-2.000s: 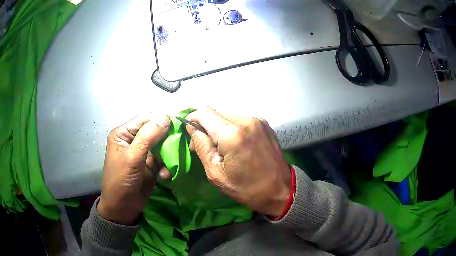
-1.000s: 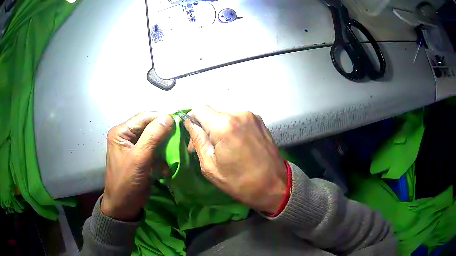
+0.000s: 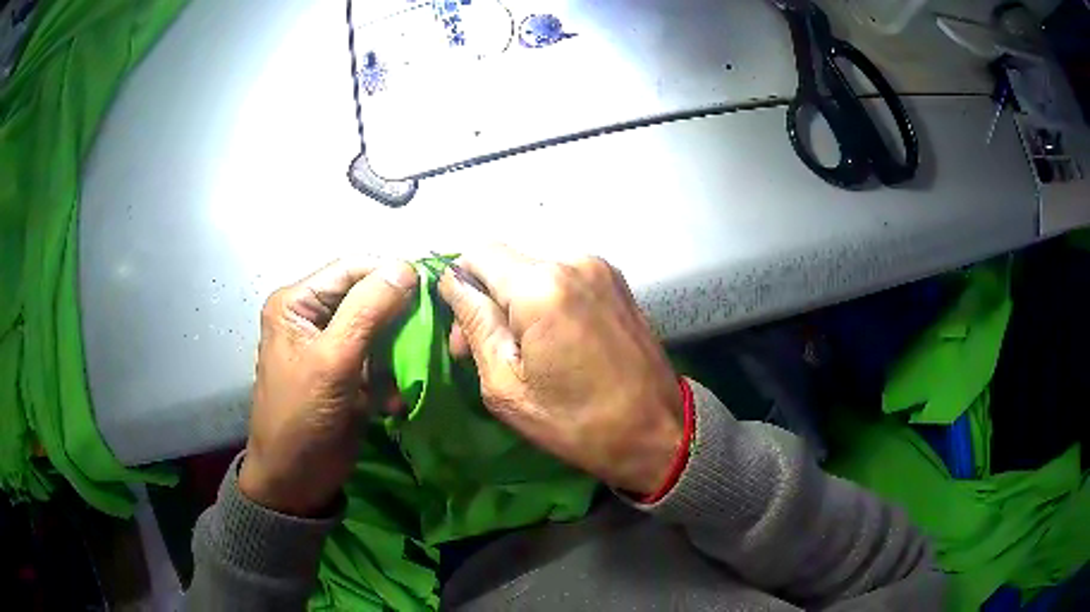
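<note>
A bright green garment piece (image 3: 478, 460) hangs over my lap below the table's front edge. Its narrow folded edge is raised between my hands. My left hand (image 3: 320, 371) pinches the edge between thumb and fingers. My right hand (image 3: 574, 365), with a red band at the wrist, is closed at the same spot. A thin dark tip shows at the right fingertips against the cloth; most of this tool is hidden in the hand, and I cannot tell its kind. The fingertips of both hands are nearly touching.
Black-handled shears (image 3: 846, 114) lie at the upper right of the pale table (image 3: 215, 239). Long green pieces (image 3: 42, 263) hang over the table's left end. More green cloth (image 3: 980, 496) lies at the lower right, with bits of blue beside it. Small items (image 3: 1052, 144) lie at the far right.
The hands stay at the same place with small finger movements. The green tip between the fingers is now smaller and drawn closer in. The view has shifted slightly.
</note>
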